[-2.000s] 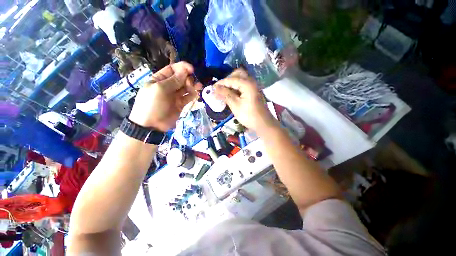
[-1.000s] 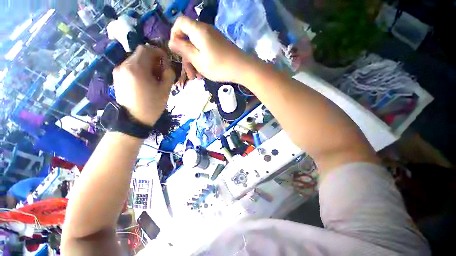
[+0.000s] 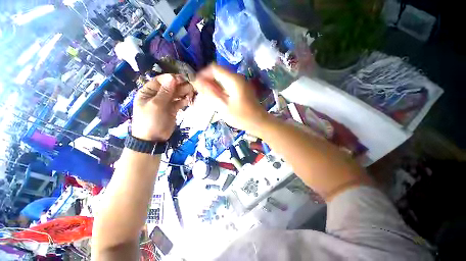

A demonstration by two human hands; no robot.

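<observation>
My left hand, with a dark watch on the wrist, is raised with its fingers curled and pinched. My right hand is raised beside it, its fingers bent and motion-blurred. The fingertips are near each other; no thread or small part can be made out between them. A bright white item shows behind and below the hands, its shape washed out. The white sewing machine lies below my hands, with small round metal parts on it.
Dark spools and a white round container stand by the machine. A smartphone and calculator lie lower left. Clear plastic bags hang above. A tray of white strips is at right.
My right hand first moved up and left over the left hand, then back right and down. The white cone held by my right hand earlier stood behind the machine, and is now hidden.
</observation>
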